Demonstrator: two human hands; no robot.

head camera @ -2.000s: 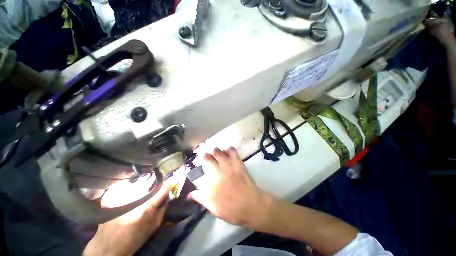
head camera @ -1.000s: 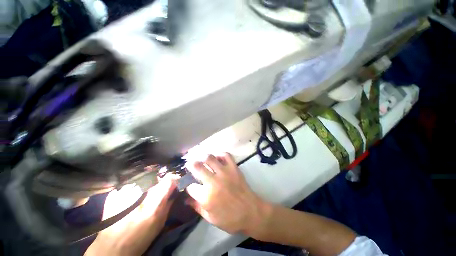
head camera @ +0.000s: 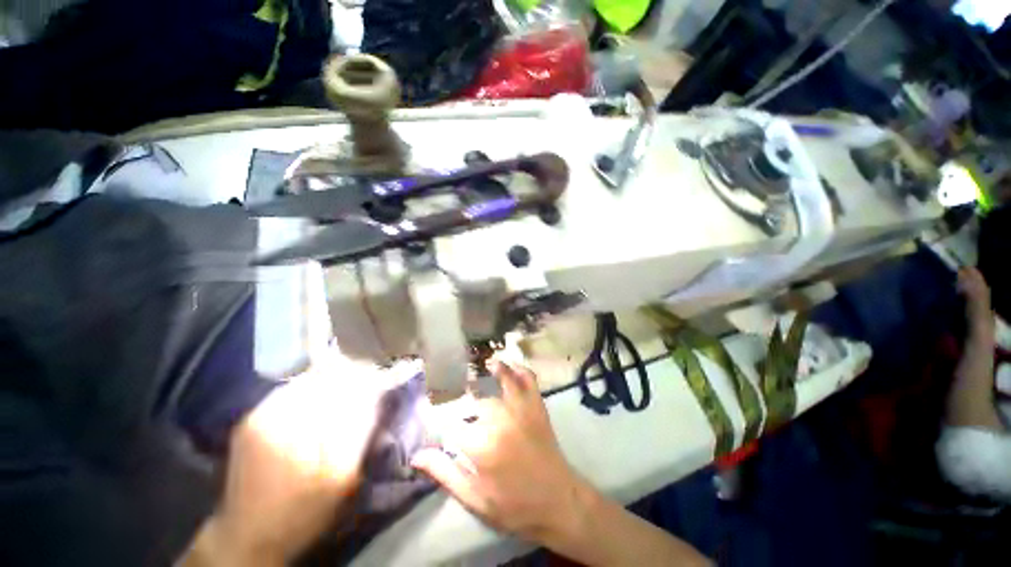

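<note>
The cream sewing machine [head camera: 621, 233] crosses the view, with its needle area under a bright lamp. A dark grey garment piece [head camera: 100, 299] lies left of the machine head; its navy part [head camera: 399, 426] is between my hands. My left hand [head camera: 294, 443] presses on the cloth left of the needle, overexposed by the lamp. My right hand [head camera: 499, 443] holds the cloth edge with bent fingers just right of it. The needle and presser foot are hidden by glare and fingers. Thread snips [head camera: 443, 210] with purple marks lie on the machine head.
Black scissors [head camera: 613, 371] lie on the bed under the arm. Green-yellow patterned straps [head camera: 710, 388] wrap the bed at right. A knobbed post [head camera: 364, 105] stands at the head's left end. Red plastic [head camera: 538, 66] lies behind. Another person's arm [head camera: 972, 366] shows at right.
The view has turned and shifted, showing more of the grey cloth at left and the post. Both hands stay at the needle area. The small grey piece between the fingers no longer shows clearly.
</note>
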